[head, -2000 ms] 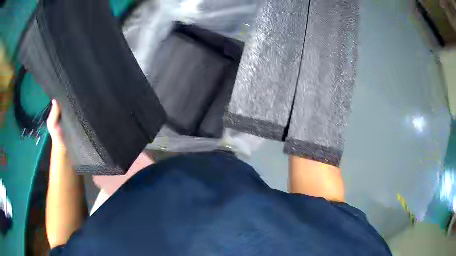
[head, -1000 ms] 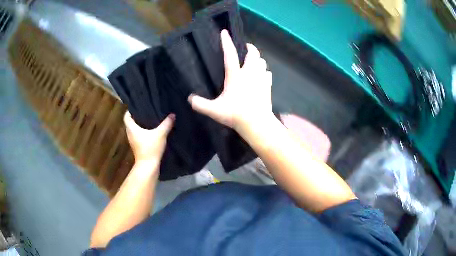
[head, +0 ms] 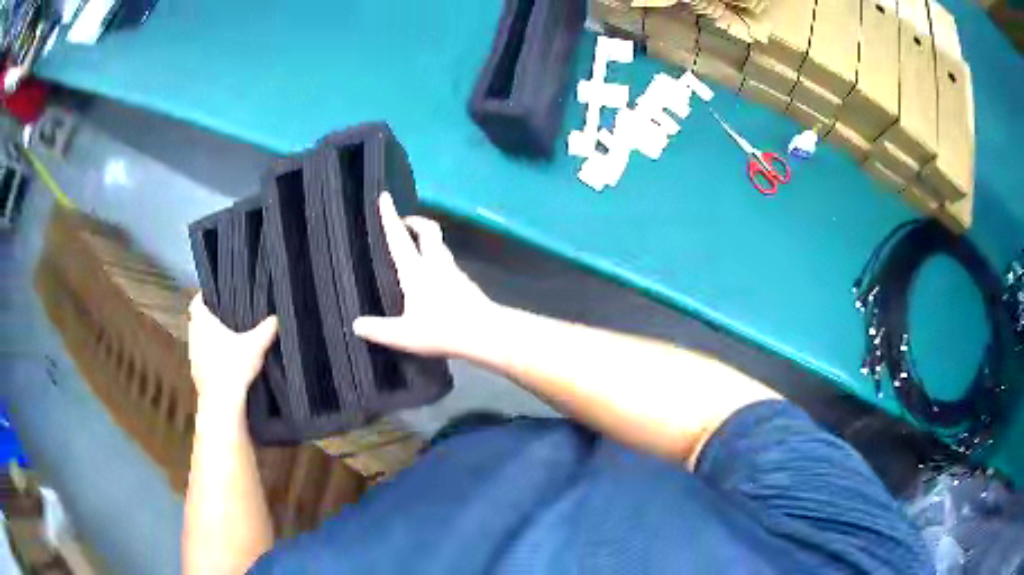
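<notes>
Several black foam trays (head: pixel 320 281) with long slots are held side by side in front of me, slots facing up. My left hand (head: pixel 225 343) grips their left side, thumb on top. My right hand (head: pixel 421 292) grips their right side, fingers along the outer tray. The undersides of the trays are hidden. Another black foam tray (head: pixel 528 73) lies on the green bench (head: pixel 371 67) beyond.
White packets (head: pixel 634 118), red-handled scissors (head: pixel 764 163), a black cable coil (head: pixel 898 326) and stacked cardboard blanks (head: pixel 865 79) lie on the bench. A row of cartons (head: pixel 118 348) stands on the floor at left. Clear plastic (head: pixel 966 517) shows at the lower right.
The view has turned from the clear bag to the bench. The foam, in separate bundles two seconds ago, is now together between both hands, with its slots facing up.
</notes>
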